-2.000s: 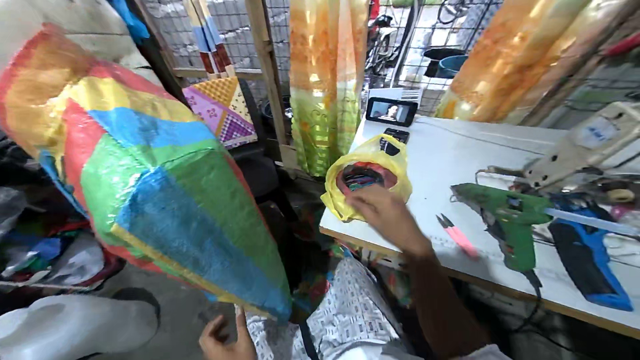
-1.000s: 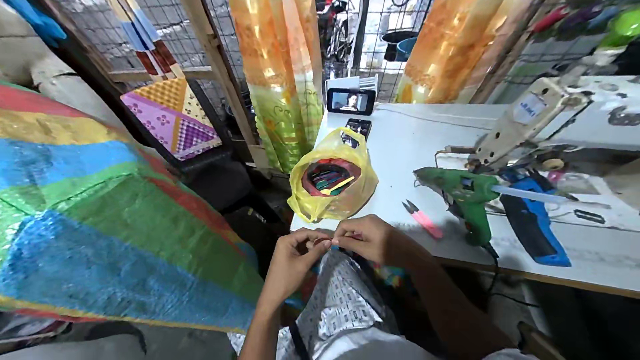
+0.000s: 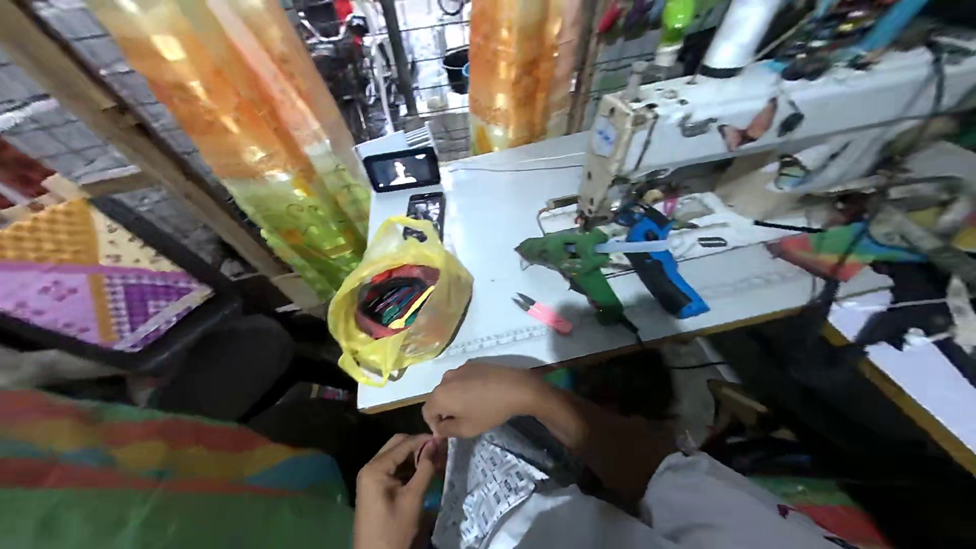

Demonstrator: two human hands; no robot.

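Observation:
Fingertips meeting over my lap, my left hand (image 3: 400, 484) and my right hand (image 3: 484, 396) pinch something too small to make out. Patterned grey-and-white fabric (image 3: 492, 484) lies just below them. Beyond, near the table's left corner, a yellow plastic bag (image 3: 450, 297) stands rolled down around a dark, reddish-rimmed opening with thin coloured items inside. Pink-handled thread snips (image 3: 545, 313) lie on the white table (image 3: 496, 221), right of the bag. A green hot glue gun (image 3: 583, 271) with a glue stick rests farther right, beside a blue-and-black tool handle (image 3: 663, 267).
A white sewing machine (image 3: 618, 145) fills the table's right side. A phone with a lit screen (image 3: 402, 169) leans at the back, with another dark device (image 3: 427, 210) before it. A large striped, multicoloured sack (image 3: 168, 480) is at lower left, below a dark chair (image 3: 213, 305).
My right hand has left the yellow bag's opening and come to my left hand over my lap. The two have stayed together since. The view has swung to the right.

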